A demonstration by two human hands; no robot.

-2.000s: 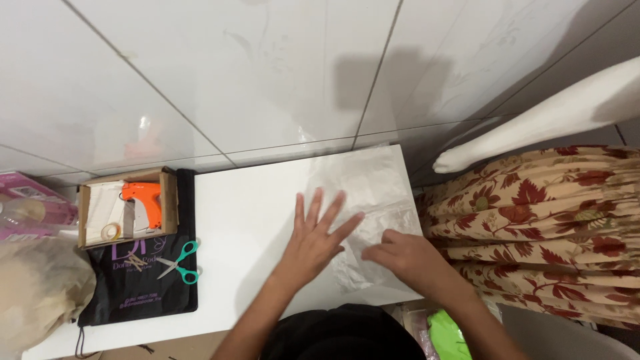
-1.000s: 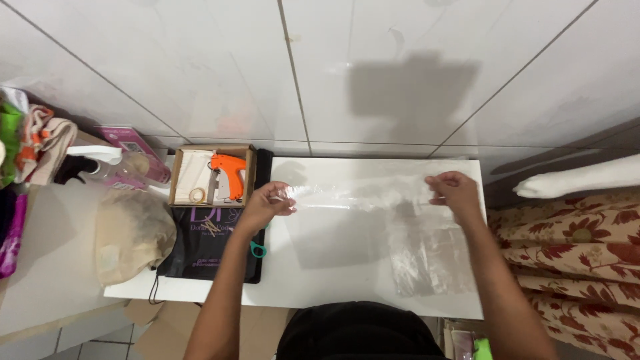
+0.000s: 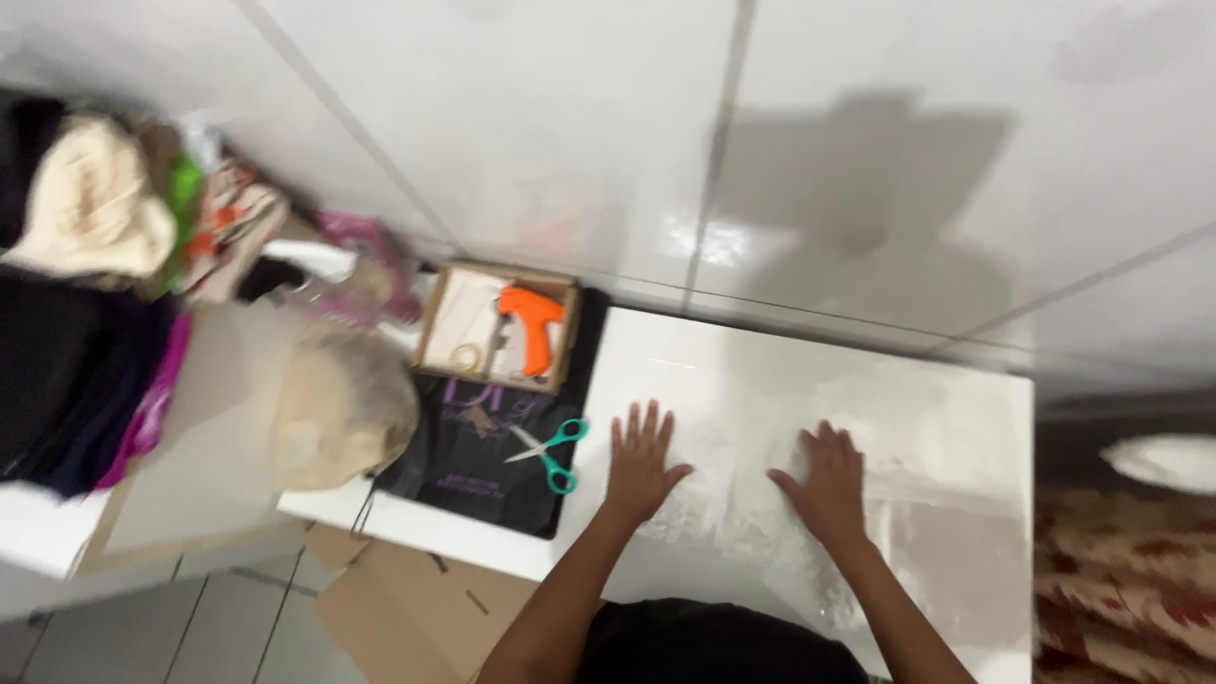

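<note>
Clear plastic film or a bag [image 3: 731, 503] lies on the white tabletop [image 3: 665, 351]. Palm down with fingers apart, my left hand [image 3: 646, 465] rests at its left side. Across from it my right hand [image 3: 826, 480] is also spread flat on the plastic. More clear plastic [image 3: 950, 456] lies to the right of that hand. Scissors with teal handles [image 3: 551, 454] rest, blades apart, on a black printed drawstring bag [image 3: 465, 465] left of my left hand. An orange tagging gun [image 3: 532, 328] sits in a cardboard box [image 3: 427, 323] behind them.
A filled translucent bag [image 3: 337, 408] stands left of the black bag. Farther left are a spray bottle [image 3: 313, 261], folded dark clothes [image 3: 66, 370] and a cream cloth [image 3: 95, 209]. Tiled wall [image 3: 589, 114] borders the table's back; floral fabric [image 3: 1121, 570] hangs at the right. Cardboard [image 3: 418, 608] lies below.
My hands held a strip of clear plastic by its ends above the table; now both lie flat and nearer each other on the plastic. The view has swung left.
</note>
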